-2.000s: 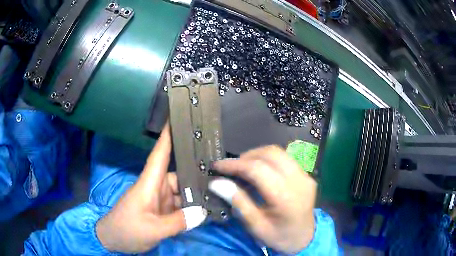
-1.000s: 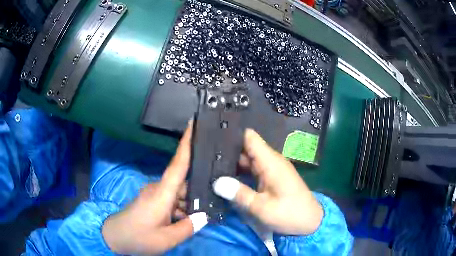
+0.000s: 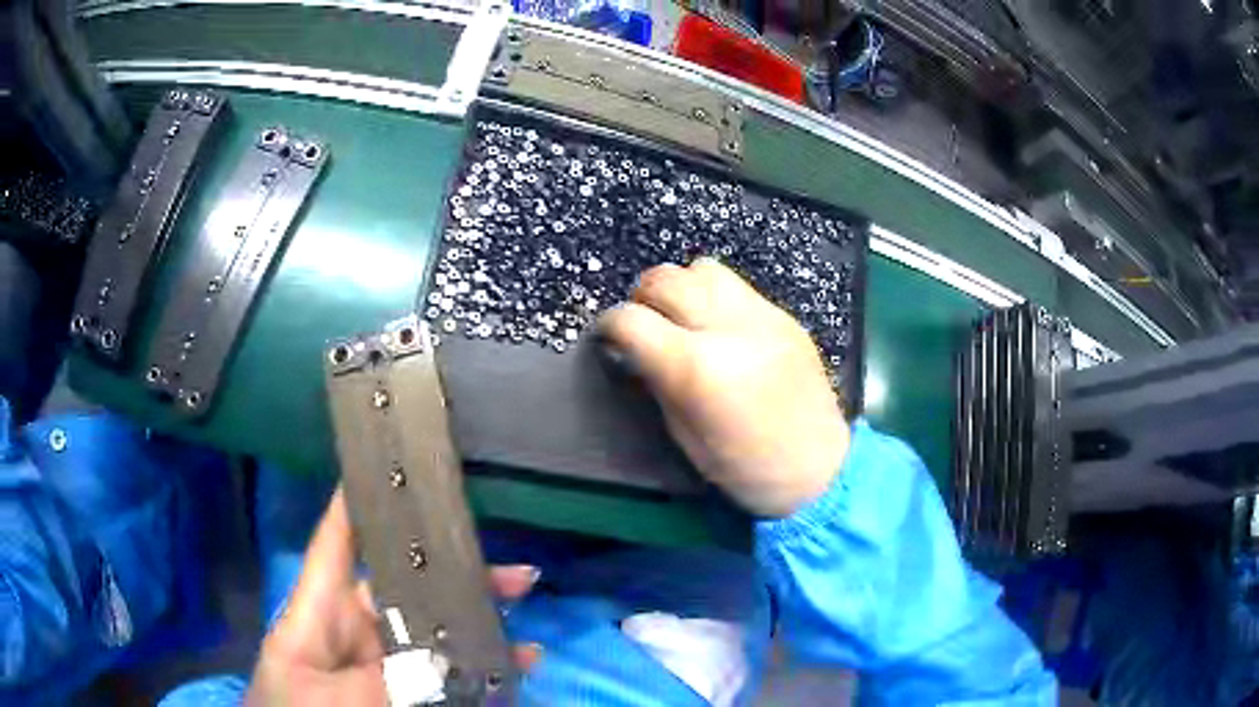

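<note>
My left hand [image 3: 325, 628] holds a grey-brown metal plate [image 3: 407, 504] at its lower end, left of and partly over the tray's near left edge, with a white-covered thumb on the plate's face. The plate's far end shows paired holes. My right hand [image 3: 739, 380] is over the black parts tray [image 3: 552, 414], its fingertips down at the near edge of the loose silver ring hardware [image 3: 552, 228]. The fingertips are bent under and hidden, so whether they hold a ring cannot be seen.
Two plates [image 3: 242, 269] lie on the green surface at left. Another plate [image 3: 615, 94] lies beyond the tray along the rail. A plate stack [image 3: 1015, 428] stands at right beside a grey aluminium post [image 3: 1174, 435]. A red bin [image 3: 739, 58] is beyond the rail. A blue sleeve shows at far left.
My right hand has left the plate and moved forward and right into the tray. My left hand has moved the plate left and tilted it. The view has shifted, showing more beyond the rail.
</note>
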